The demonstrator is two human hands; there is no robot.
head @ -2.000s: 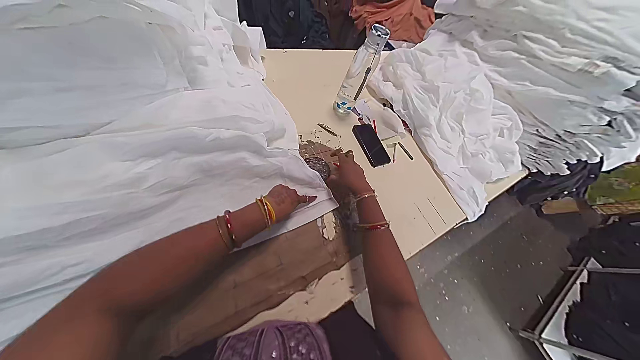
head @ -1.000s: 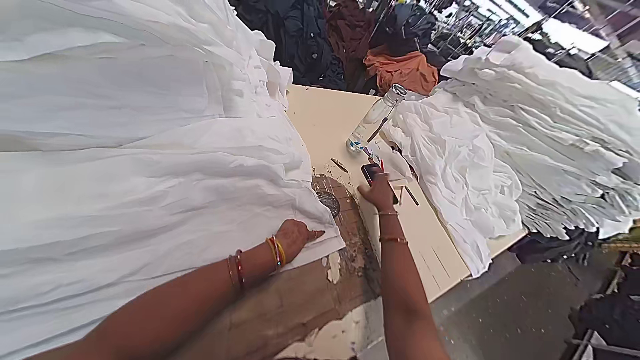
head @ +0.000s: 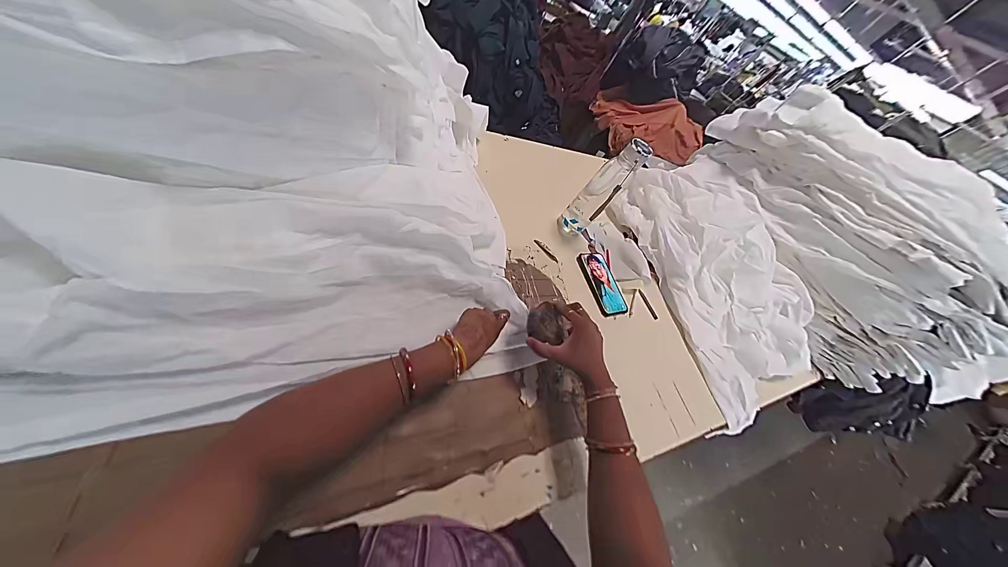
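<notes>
A large white cloth (head: 260,260) covers the left of the table, its hem running over brown paper or card (head: 425,441). Near the cloth's right corner, my left hand (head: 479,335) pinches the fabric between thumb and fingers. My right hand (head: 576,340) is curled around a dark, rounded, stone-like object (head: 546,324) just beside that corner; what it is exactly cannot be told. A smartphone (head: 602,283) with its screen lit lies just beyond my right hand.
A clear bottle (head: 605,187) lies or leans past the phone, near small slim tools (head: 545,251). White garments (head: 724,276) are heaped along the table's right side. Orange cloth (head: 650,126) and dark garments (head: 504,63) are piled behind. The table edge (head: 685,441) drops to the floor at right.
My right hand was on the phone one second ago and is now back at the dark object. The phone's screen, dark two seconds ago, is lit. My left hand stays on the cloth.
</notes>
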